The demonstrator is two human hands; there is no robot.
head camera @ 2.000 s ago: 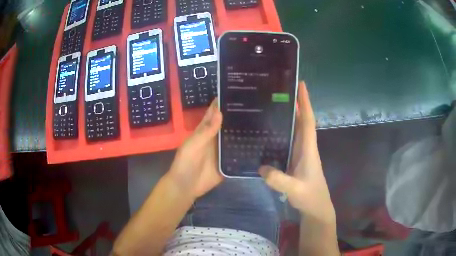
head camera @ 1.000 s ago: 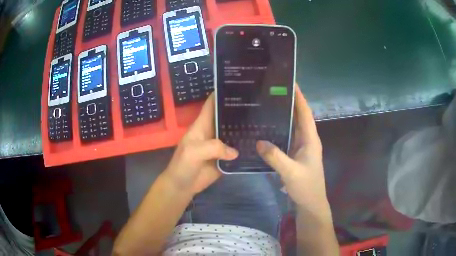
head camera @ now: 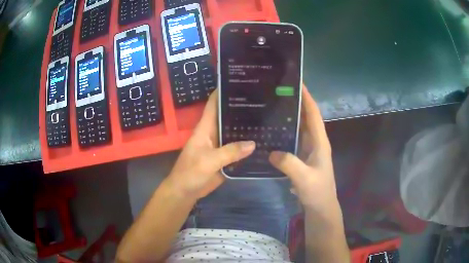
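Note:
A large smartphone (head camera: 259,102) with a pale rim is upright between my hands, its dark screen showing a chat page, a green bubble and a faint keyboard. My left hand (head camera: 203,156) holds its left side, the thumb over the keyboard. My right hand (head camera: 313,164) holds its right side, the thumb low on the keyboard. Behind and left, a red phone tray (head camera: 110,149) holds two rows of black keypad phones (head camera: 136,95) with silver-white frames and lit blue menu lists. The smartphone hides part of the tray.
The tray lies on a shiny dark green bench (head camera: 380,56), whose front edge runs to the right. A red stool (head camera: 59,221) stands lower left. A red tray corner with a dark handset (head camera: 379,257) shows at the bottom right. Pale grey fabric (head camera: 434,174) is at the right.
My left thumb has come from the phone's edge onto the keyboard and farther inward. My right thumb has shifted slightly up. The tray and phone sit slightly farther left in view.

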